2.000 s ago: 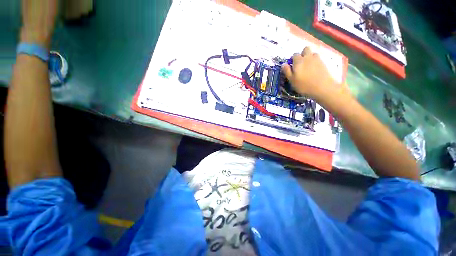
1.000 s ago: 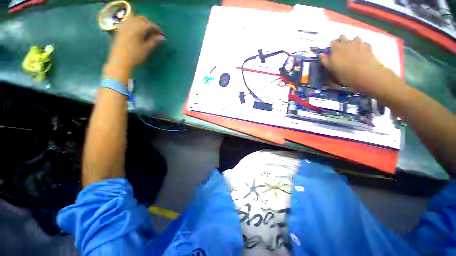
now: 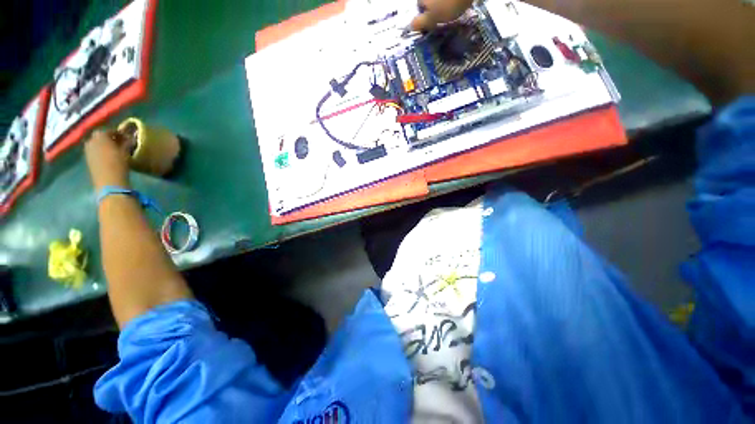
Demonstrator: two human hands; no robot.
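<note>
My left hand (image 3: 108, 157) is at the near side of the tan tape roll (image 3: 156, 151), its fingertips at the roll's open top; what they touch is hidden. My right hand (image 3: 443, 12) is at the top edge, over the back of the white panel (image 3: 290, 87), fingers bent; whether it holds anything cannot be told. The blue motherboard (image 3: 430, 99) lies mid-panel with the black cooler fan (image 3: 458, 45) on it. A black cable loop (image 3: 319, 108) and a red lead (image 3: 346, 108) run left of the board. Black strips (image 3: 372, 155) lie on the panel.
The panel sits on a red-orange pad (image 3: 530, 157). Two more panels on pads stand at the upper left, one here (image 3: 95, 66). A narrow tape roll (image 3: 180, 233) lies near the bench's front edge. A yellow tangle (image 3: 68, 259) is at the left.
The view has swung left. My left hand has gone from beside the tan roll to its open top. My right hand has moved off the fan to the panel's back edge; the fan now shows.
</note>
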